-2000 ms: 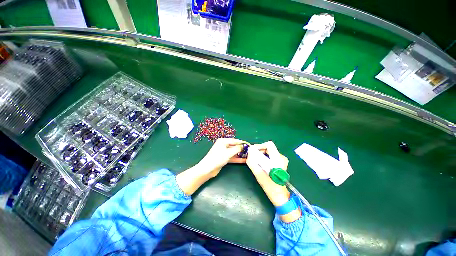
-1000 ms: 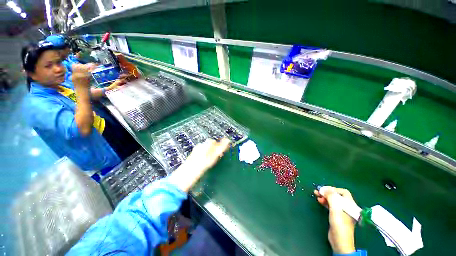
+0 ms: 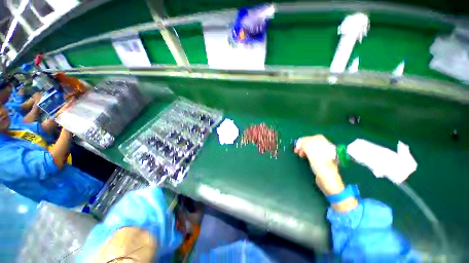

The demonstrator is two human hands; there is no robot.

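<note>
My right hand point(image 3: 320, 154) is closed around the dispensing syringe, right of the red pile. The blue tip shows at the fingertips and the green cap point(image 3: 341, 154) behind the hand. Of my left arm, only the sleeve and blurred bare skin show at the bottom left edge; the fingers are cut off. The tiny red parts point(image 3: 261, 137) lie in a loose pile. A small white wipe point(image 3: 227, 131) lies between them and the clear blister tray point(image 3: 218, 114), whose pockets hold dark housings.
Stacked trays point(image 3: 105, 110) stand far left, beside people in blue smocks. More trays are below the bench edge. A larger white wipe point(image 3: 383, 160) and thin hose lie right of my hand. Two dark pieces point(image 3: 354, 119) point(image 3: 454, 135) lie further right. A blue bin point(image 3: 249, 25) is on the rear rail.
The view has swung right. My left hand has left the tray and drawn back to the bottom edge. My right hand still holds the syringe; two seconds ago both hands were together at a dark housing.
</note>
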